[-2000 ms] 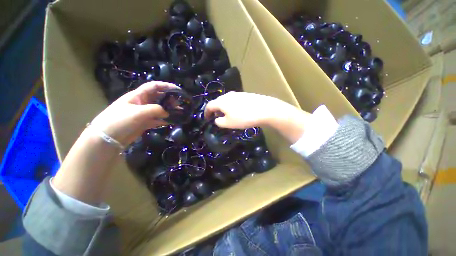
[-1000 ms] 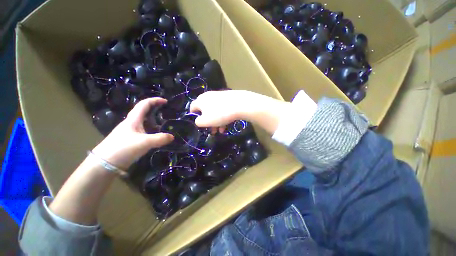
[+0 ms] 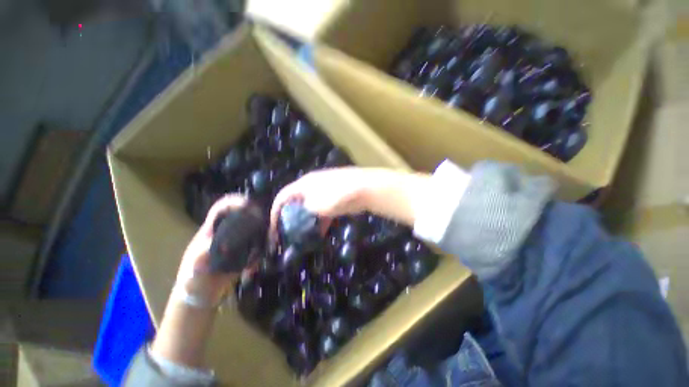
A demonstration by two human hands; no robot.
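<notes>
My left hand (image 3: 198, 261) holds a dark rounded black plastic housing (image 3: 236, 239) above the main open carton (image 3: 177, 121). My right hand (image 3: 317, 198) is just right of it, with its fingers around a smaller glossy black part (image 3: 299, 221). The two held parts look apart, with a small gap between them. Below both hands lies a pile of black housings (image 3: 332, 302), with blurred glints and thin lines over it. The picture is blurred by motion, so fine detail and any wires on the held parts cannot be made out.
A second open carton (image 3: 453, 132) with more black parts (image 3: 506, 83) stands at the upper right. A blue plastic tote (image 3: 125, 325) shows at the lower left. Brown cartons (image 3: 668, 151) stand at the far right. Blue floor shows at the left.
The view has shifted, and the cartons sit lower in the picture. My left hand now holds a housing upright with its other side showing. My right hand has a glossy part at its fingers.
</notes>
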